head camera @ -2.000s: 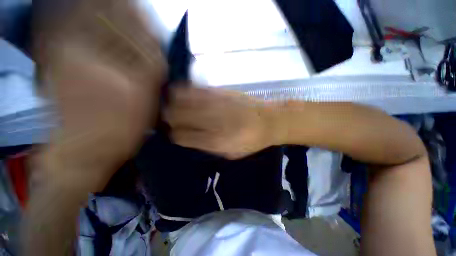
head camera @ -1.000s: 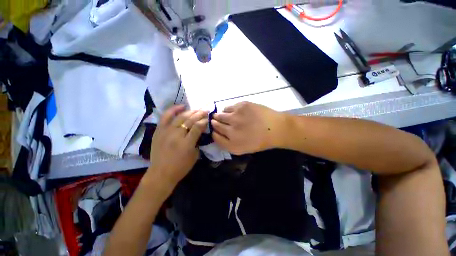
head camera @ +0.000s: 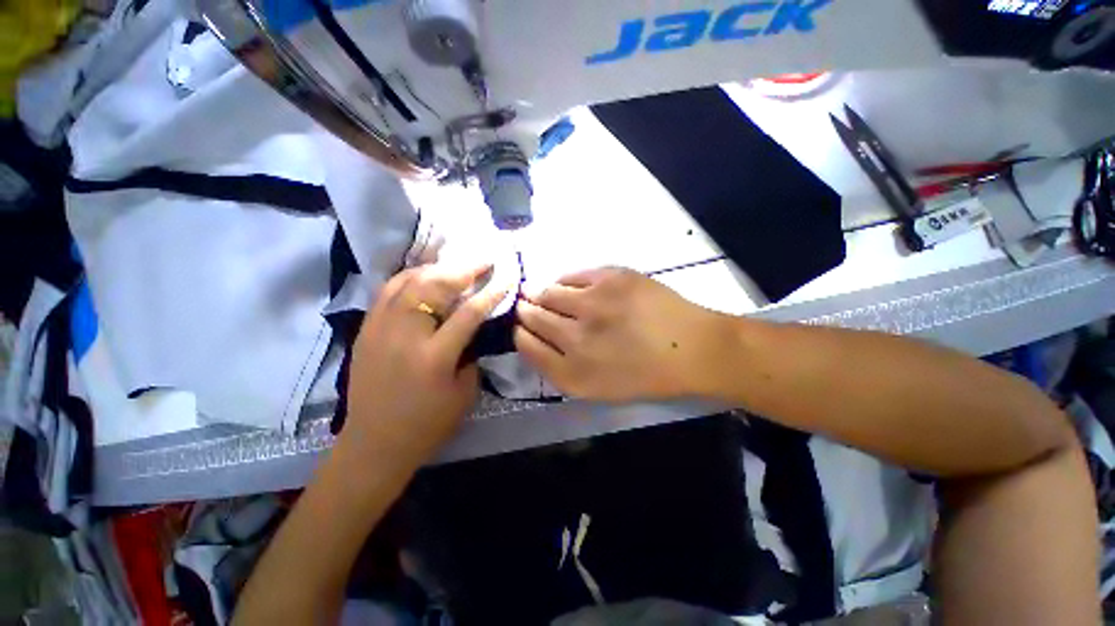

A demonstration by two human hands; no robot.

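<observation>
My left hand (head camera: pixel 422 342), with a ring, presses and holds a small black fabric piece (head camera: pixel 495 338) with a white edge, just in front of the needle area. My right hand (head camera: pixel 599 330) pinches the same piece from the right, its fingertips close to the left hand's. The fingers hide much of the piece. The white garment panel (head camera: pixel 208 269) with a black strip (head camera: pixel 202 186) spreads left of the hands. The grey-blue cylinder (head camera: pixel 507 190) hangs under the white sewing machine head (head camera: pixel 685 49), above the hands.
A black cut panel (head camera: pixel 734 196) lies right of the needle. Snips (head camera: pixel 874 159), a red-handled tool (head camera: pixel 960 175) and scissors (head camera: pixel 1097 202) lie farther right. A ruler tape (head camera: pixel 893 316) runs along the front edge. A red basket (head camera: pixel 144 563) stands below left.
The view has shifted, showing more of the machine head. Both hands were blurred at first, the left one large and close; now they meet at the black piece on the table near the needle.
</observation>
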